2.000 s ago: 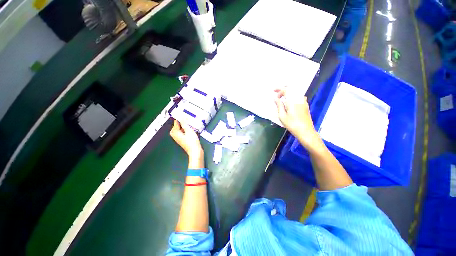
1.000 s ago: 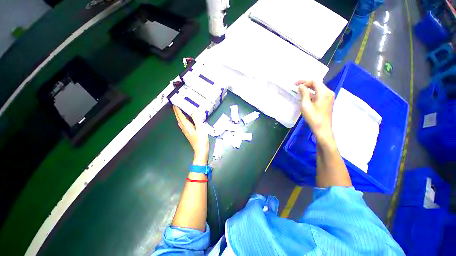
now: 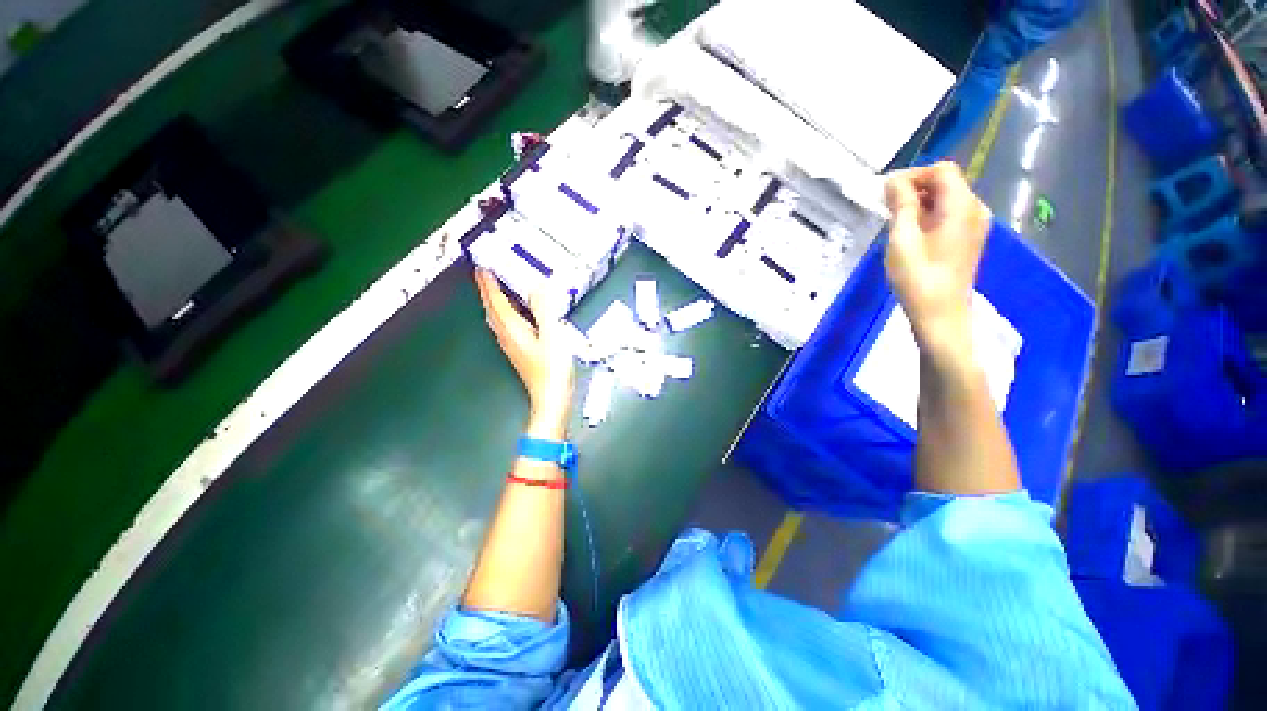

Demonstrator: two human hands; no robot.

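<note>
My right hand [image 3: 934, 229] is closed on the edge of a white cover sheet [image 3: 799, 146], lifted off the near side of a white battery tray [image 3: 706, 239]. Battery packs with dark stripes lie in rows in the tray. My left hand [image 3: 521, 333] rests, fingers spread, against the near side of the stacked battery packs [image 3: 535, 257] at the belt's edge; I cannot tell whether it grips them. Small white strips [image 3: 639, 361] lie loosely heaped on the dark green mat, to the right of my left hand.
Two devices in black carriers [image 3: 167, 257] are on the green belt at left, behind a white edge rail [image 3: 236, 445]. A blue crate [image 3: 1049, 333] holding white sheets stands at right. A white stack [image 3: 834, 70] and a pale post [image 3: 611, 42] are at the back. More blue crates stand along the aisle.
My right hand has taken the cover sheet's edge and moved up and right, uncovering packs in the tray. My left hand stays at the stacked packs. The view has shifted slightly.
</note>
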